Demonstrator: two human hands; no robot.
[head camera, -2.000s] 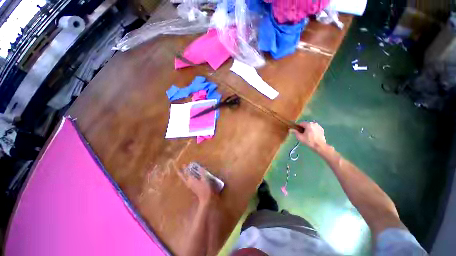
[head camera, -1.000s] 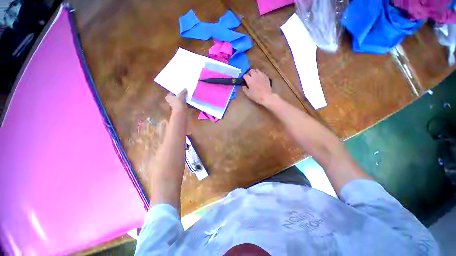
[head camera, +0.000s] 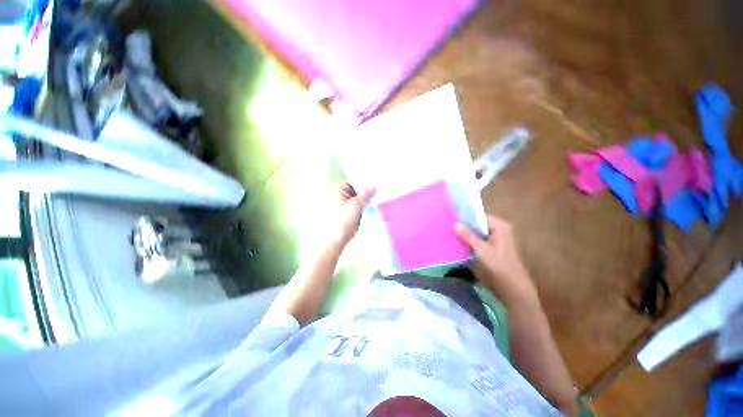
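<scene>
My left hand (head camera: 354, 210) holds the left edge of the white paper sheets (head camera: 419, 142), in front of my body. My right hand (head camera: 489, 248) holds their right edge, with the thumb at the pink fabric swatch (head camera: 424, 224). The swatch lies flat on the lower part of the sheets. Strong light washes out the sheets' upper left. The black shears (head camera: 654, 273) lie on the table at the right, by the tangled pink (head camera: 680, 175) and blue offcuts (head camera: 714, 114).
The pink fabric lay (head camera: 358, 41) is at the top. A silver and white clip-like object (head camera: 503, 155) lies on the brown table (head camera: 562, 269). A white strip (head camera: 692, 322) is at lower right. A window and pale sheets (head camera: 163, 167) are at left.
The view has turned toward the window. My right hand has let go of the shears and now holds the sheets. The sheets and swatch have moved off the offcuts, close to my body.
</scene>
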